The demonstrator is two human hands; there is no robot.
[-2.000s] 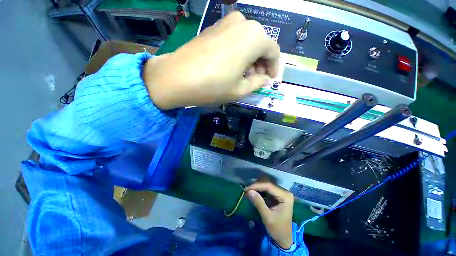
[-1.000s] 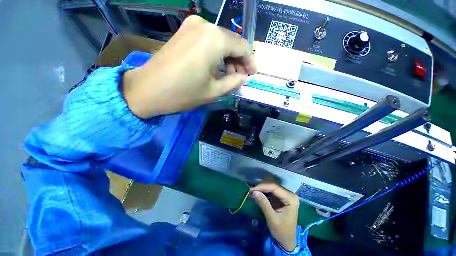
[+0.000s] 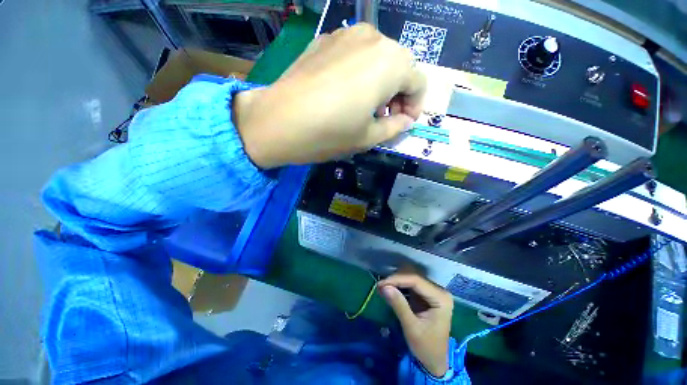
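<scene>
My left hand [image 3: 335, 98] is over the left part of the machine's pale feed rail [image 3: 501, 154], thumb and fingertips together. Whether they hold something is too small to tell. It covers part of the panel and rail. My right hand [image 3: 423, 319] is low, in front of the machine's front edge, with thumb and forefinger pinched. A tiny dark thing shows at its fingertips, beside the upper end of a thin yellow-green wire [image 3: 365, 302]; I cannot tell whether it is held. A blue cord [image 3: 535, 304] runs from my right wrist. The machine's black panel [image 3: 576, 79] is behind.
Two dark guide bars [image 3: 538, 184] slant over the machine. A black tray [image 3: 546, 338] with scattered silvery pieces is at right, beside clear zip bags [image 3: 668, 301]. A blue bin [image 3: 260, 233] stands left of the machine, partly under my left sleeve. Cardboard boxes [image 3: 218, 292] are at lower left.
My left hand moved left along the rail, then back right, with its fingertips still together. My right hand stays by the wire. The whole view has shifted slightly.
</scene>
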